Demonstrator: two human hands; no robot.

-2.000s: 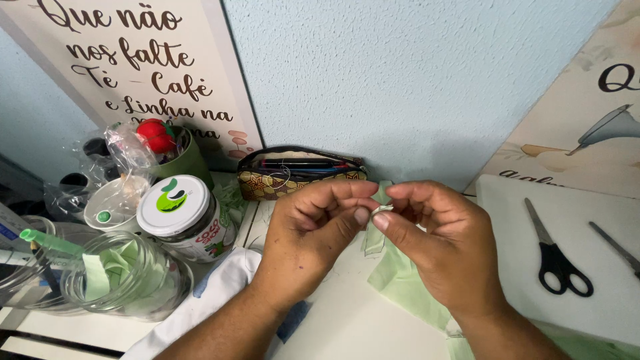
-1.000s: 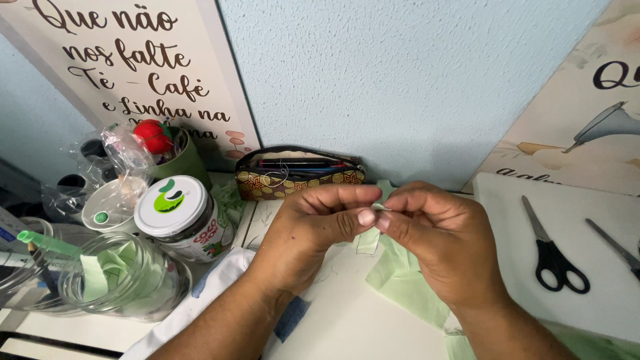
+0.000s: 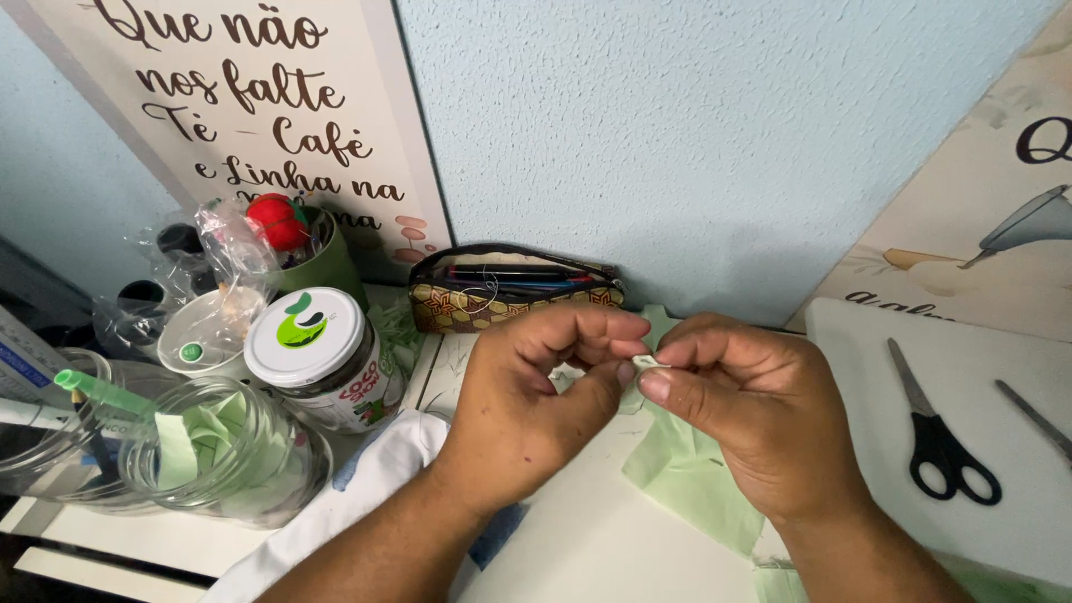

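Note:
My left hand (image 3: 544, 402) and my right hand (image 3: 745, 410) meet over the white table, fingertips almost touching. Between them they pinch the small pale edge of a piece of light green fabric (image 3: 651, 362). More light green fabric (image 3: 687, 477) lies on the table below and behind my right hand. Whether the pinched bit joins that fabric is hidden by my fingers. A white cloth with blue patches (image 3: 394, 452) lies under my left forearm.
Left stand a glass jar of green scraps (image 3: 226, 452), a lidded jar (image 3: 314, 352), a green container (image 3: 327, 260) with a red pincushion (image 3: 278, 222), and a cup (image 3: 205, 335). A patterned pencil case (image 3: 511, 293) is against the wall. Black-handled scissors (image 3: 946, 452) lie right.
My hands stay in nearly the same place, with small shifts of the fingers around the pinched edge. Nothing else has plainly moved.

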